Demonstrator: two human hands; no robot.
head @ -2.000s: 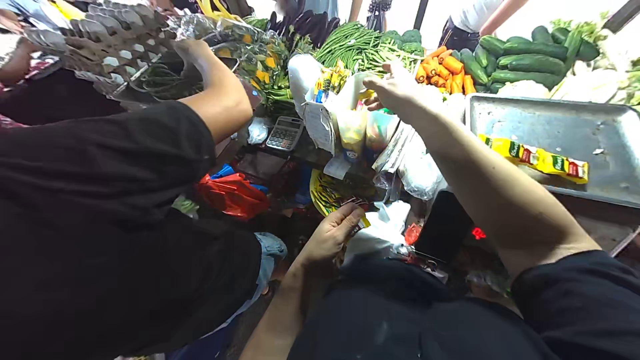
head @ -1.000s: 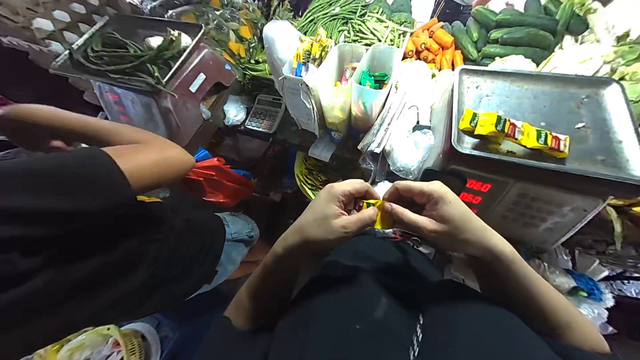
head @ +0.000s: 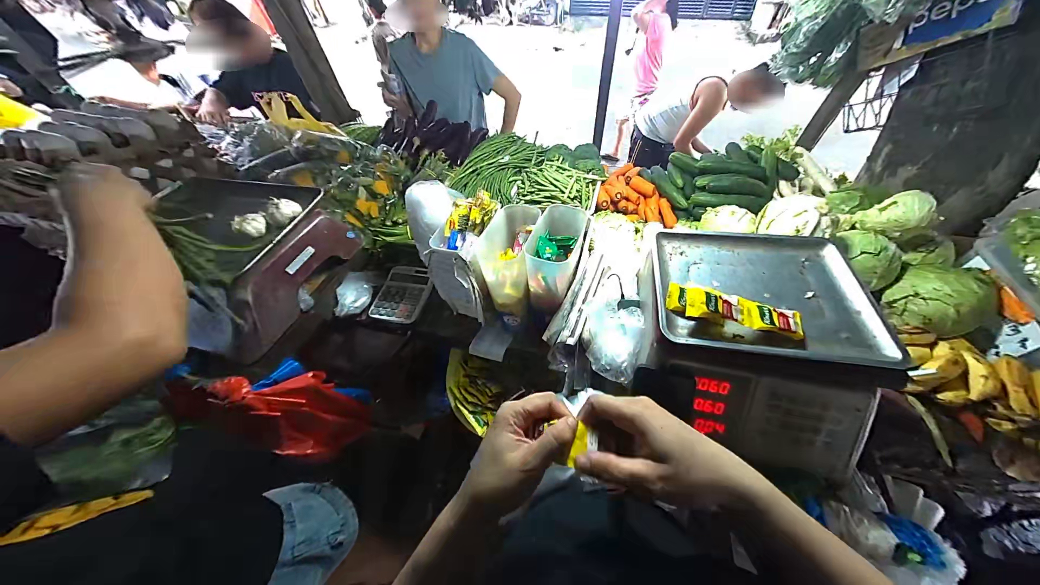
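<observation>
A small yellow packet [head: 579, 443] is pinched between my left hand [head: 520, 443] and my right hand [head: 646, 447], low in the middle of the view. Its far end shows white; the fingers cover much of the rest. Beyond my right hand, a strip of yellow seasoning packets [head: 734, 310] lies on the metal tray [head: 861, 345] of a digital scale [head: 792, 414] with lit red digits. Ahead of my hands stand translucent plastic bins [head: 505, 280], one with green packets [head: 556, 246] in it. A clear plastic bag [head: 615, 337] hangs beside them.
A co-worker's arm [head: 122, 301] reaches over a second scale [head: 296, 280] holding garlic and long greens at left. A calculator [head: 400, 294] and red plastic bags [head: 305, 414] lie nearby. Carrots, cucumbers and cabbages [head: 938, 296] line the far side, where several people stand.
My right hand, earlier stretched toward the bins, has come back to join my left hand at the yellow packet. The view has tilted up. The co-worker's arm is again over the left scale.
</observation>
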